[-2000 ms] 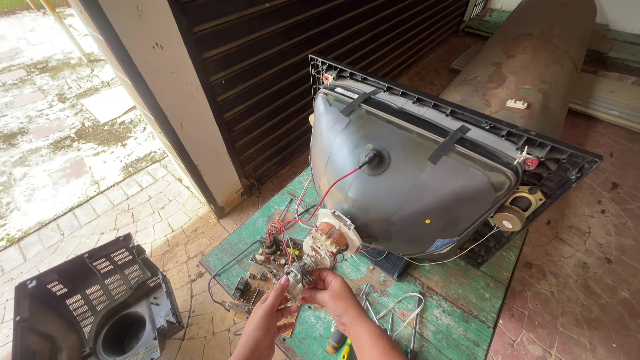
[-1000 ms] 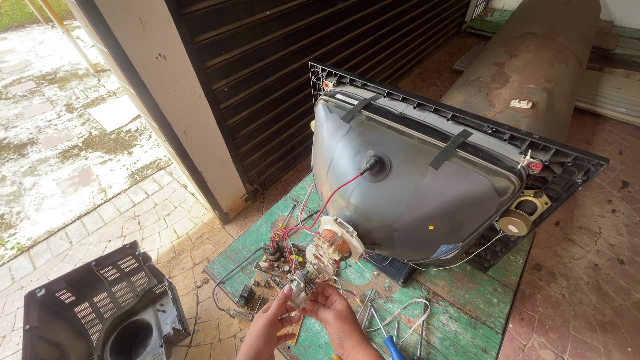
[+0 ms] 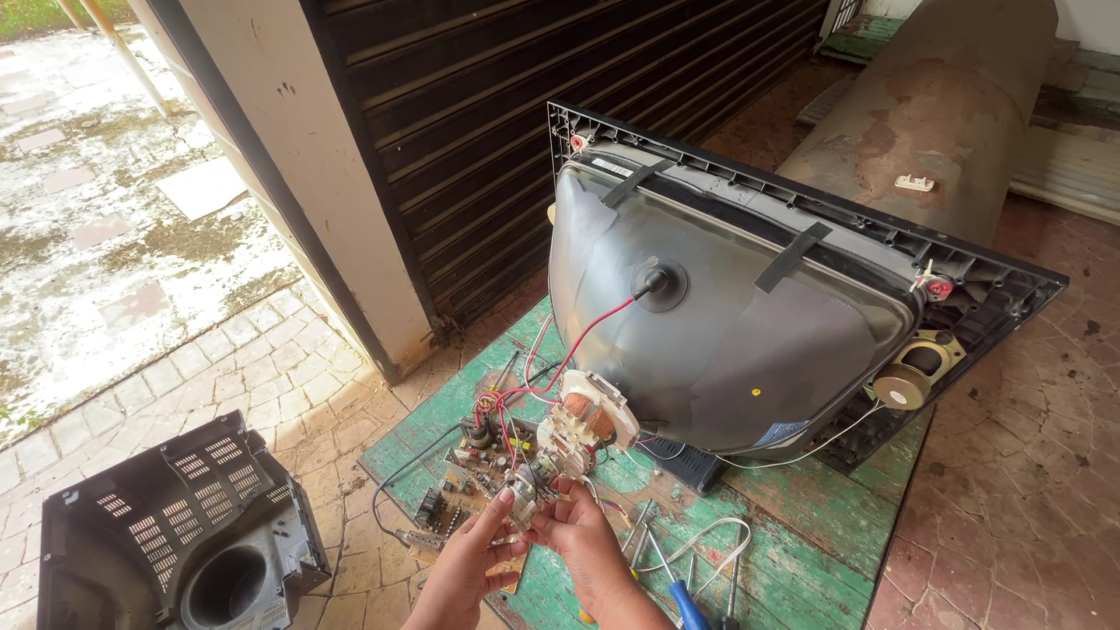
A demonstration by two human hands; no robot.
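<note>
My left hand (image 3: 481, 551) and my right hand (image 3: 573, 529) both grip the small neck circuit board (image 3: 523, 497) at the rear of a CRT picture tube (image 3: 700, 324). Just beyond my fingers is the deflection yoke (image 3: 588, 418) with copper windings. A red high-voltage wire (image 3: 599, 328) runs from the anode cap (image 3: 662, 284) down to the main circuit board (image 3: 464, 481), which lies left of my hands. The tube sits in a black plastic front frame (image 3: 1006, 262), with a speaker (image 3: 906, 385) at its right side.
Screwdrivers, one with a blue handle (image 3: 687, 604), and a looped white cable (image 3: 744, 534) lie on the worn green table (image 3: 814, 560), right of my hands. A black plastic back cover (image 3: 157, 516) rests on the paving at left. A slatted shutter (image 3: 490, 114) and a large rusty cylinder (image 3: 936, 114) stand behind.
Both hands stay at the neck board, with small shifts of the fingers. The blue-handled screwdriver shows at the lower edge, where a yellow-marked handle was plainer two seconds ago. The view has shifted slightly.
</note>
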